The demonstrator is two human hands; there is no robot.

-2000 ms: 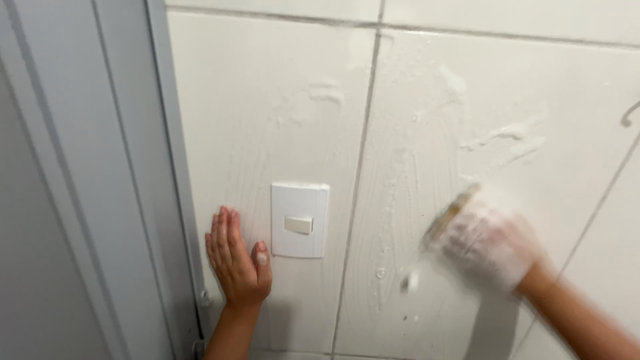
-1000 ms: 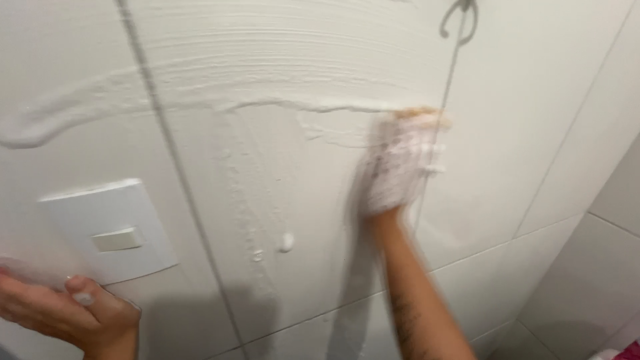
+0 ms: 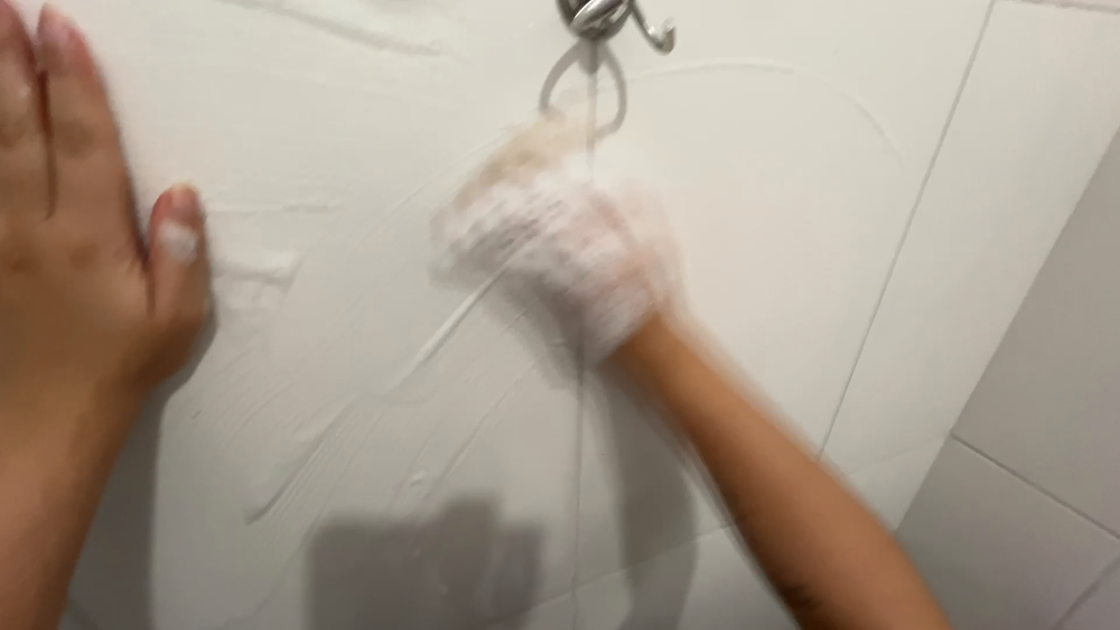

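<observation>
My right hand (image 3: 569, 254), coated in white foam and blurred by motion, presses a yellowish sponge (image 3: 525, 157) against the white tiled wall (image 3: 752, 219). The sponge shows only along the top edge of the hand, just below a metal hook. My left hand (image 3: 79, 227) lies on the wall at the left edge of the view, with nothing in it; its thumb stands apart from the other fingers and bears a dab of foam. Streaks of foam (image 3: 455, 328) run slantwise over the wall between the two hands.
A shiny metal wall hook (image 3: 599, 13) juts out at the top, close above my right hand, and casts a looped shadow. At the right the wall meets another tiled wall (image 3: 1041, 411) at a corner.
The view has shifted right along the wall; the light switch and grey door frame seen earlier are out of view. My left hand has moved right, away from the switch. Foam streaks now cover the wall near the hook.
</observation>
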